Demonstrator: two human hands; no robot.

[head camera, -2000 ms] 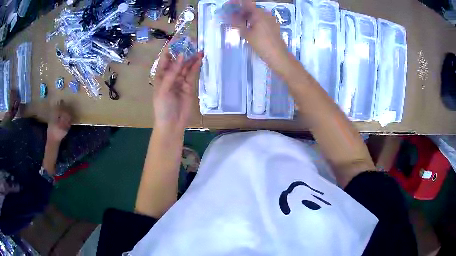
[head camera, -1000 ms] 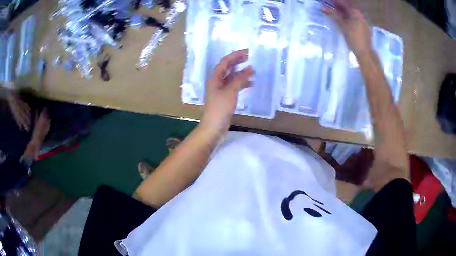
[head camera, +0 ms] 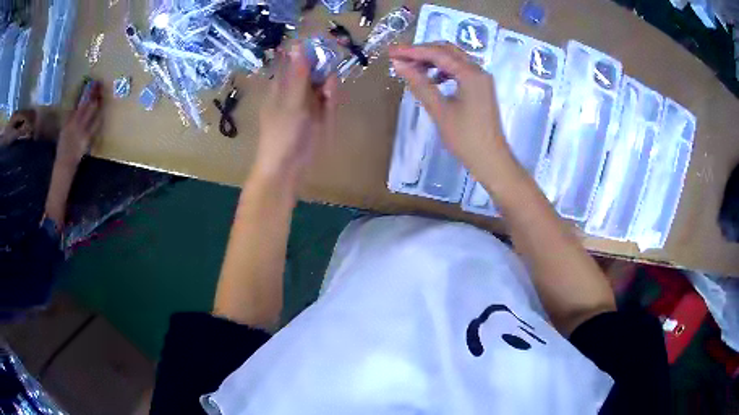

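My left hand is beside the parts pile, slightly blurred, with a shiny clear-bagged blue-grey piece between its thumb and fingers. My right hand is over the leftmost blister tray, palm down with fingers bent and apart; no held part shows. Several whitish translucent trays lie in a slanted row. The three leftmost have a square piece with a dark mark in the far-end recess. No such mark shows in the two rightmost trays.
A pile of bagged slim parts and black cables lies at the upper left. One coiled cable and small blue pieces lie nearer. A neighbouring worker's hand is at left. A dark object sits at the right edge.
My left hand has moved left from over the trays to the pile, where the bagged piece is now in its fingers. My right hand has moved left to the leftmost tray. The view has shifted.
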